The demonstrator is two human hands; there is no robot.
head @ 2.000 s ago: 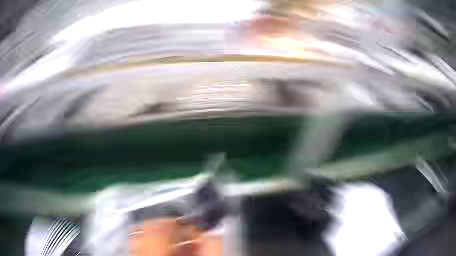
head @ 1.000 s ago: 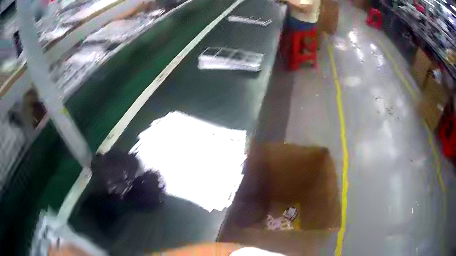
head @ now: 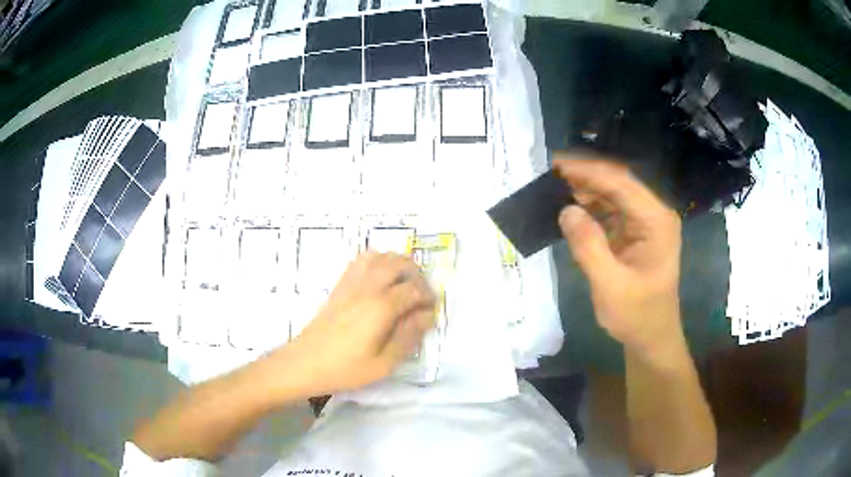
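Note:
My right hand [head: 620, 247] pinches a black die-cut sticker [head: 530, 216] between thumb and fingers, over the right edge of the blister tray [head: 537, 321]. My left hand [head: 387, 312] is slightly blurred and lies on a yellow-edged frame [head: 432, 244] at the tray's lower middle. Its fingertips are bent over the frame's left side; a firm grip cannot be made out. A sticker strip [head: 397, 42] with black squares lies across the top of the tray. Black-outlined frames [head: 464, 114] sit in the pockets below it.
A fanned sticker sheet stack [head: 110, 210] lies at the left. A shiny black film pile [head: 714, 116] is at the upper right, beside white empty backing sheets [head: 779, 233]. A pale rail [head: 620, 13] edges the green conveyor behind. A brown box [head: 760, 391] stands below the work surface at right.
The view has swung from the aisle and the right end of the bench back to the tray. Both hands are now in full view, the right one with a black sticker.

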